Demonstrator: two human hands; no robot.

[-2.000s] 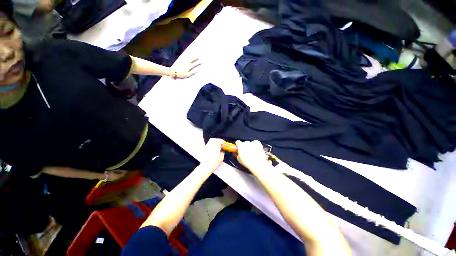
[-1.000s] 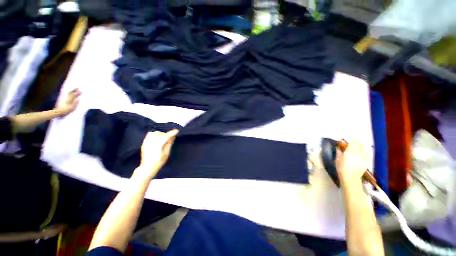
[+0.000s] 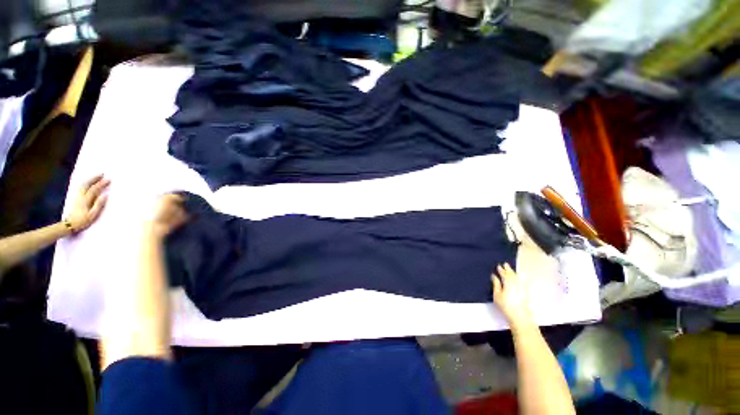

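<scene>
Black trousers [image 3: 349,255] lie flat across the near part of the pale table cover [image 3: 430,317], legs together, with the bunched waist end at the left. My left hand [image 3: 169,217] is blurred and lies at the upper edge of the waist end; its hold on the cloth is unclear. My right hand [image 3: 508,293] is at the near corner of the hem end, fingers apart, holding nothing visible. The steam iron [image 3: 542,223] stands released on the table just right of the hem, its wooden handle [image 3: 570,212] up and the white hose [image 3: 665,280] trailing right.
A crumpled pile of black trousers [image 3: 341,121] covers the table's far side. Another person's hand [image 3: 88,203] rests on the table's left edge. A red-brown object [image 3: 599,166] and pale cloth bundles [image 3: 654,215] stand beyond the right edge.
My right hand has let go of the iron and moved left and nearer to the hem. My left hand has moved left to the waist end. The upper leg now lies over the lower one.
</scene>
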